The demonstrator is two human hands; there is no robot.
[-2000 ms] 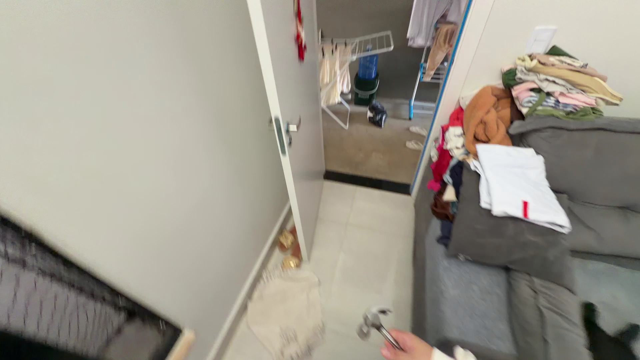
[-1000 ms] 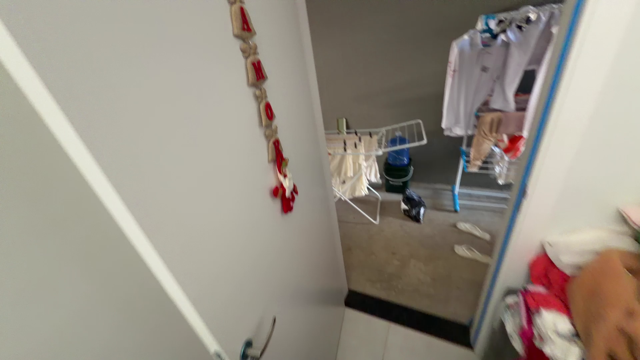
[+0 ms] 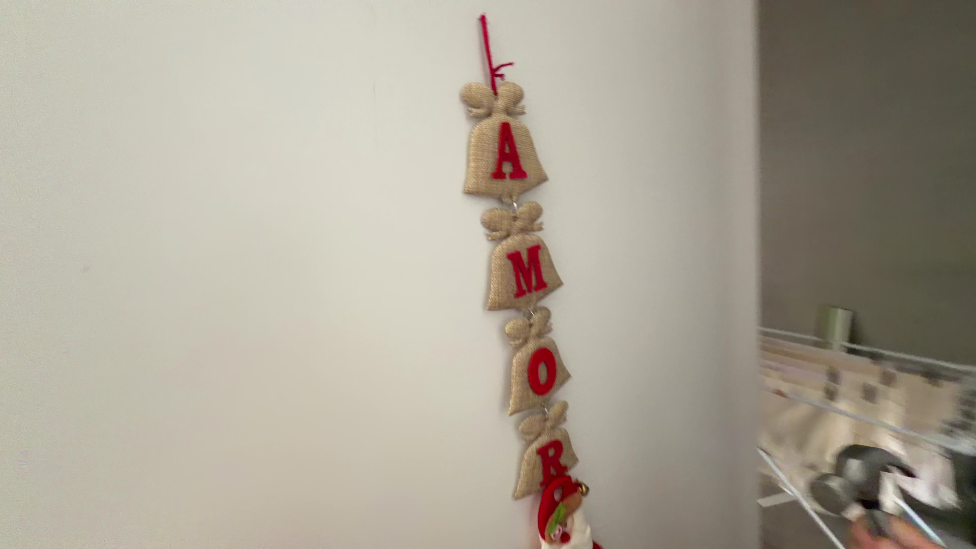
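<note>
At the bottom right of the head view a hand, by its place my right hand (image 3: 892, 534), is shut on a claw hammer just below the hammer's head (image 3: 858, 473); both are blurred. To the left of the hammer, a hanging ornament of burlap bell-shaped pieces (image 3: 505, 156) with red letters runs down the pale door (image 3: 267, 267). A red cord (image 3: 488, 49) holds it at the top, and a Santa figure (image 3: 563, 518) is at its lower end, cut off by the frame. My left hand is not in view.
Past the door's edge (image 3: 756, 229), at the right, a white drying rack (image 3: 862, 352) carries cream cloths (image 3: 816, 435) on clips. Behind it rises a grey wall (image 3: 869, 152).
The view has swung up and closer to the door, so the whole letter ornament shows. The hand with the hammer, seen low two seconds ago and absent one second ago, is in view again.
</note>
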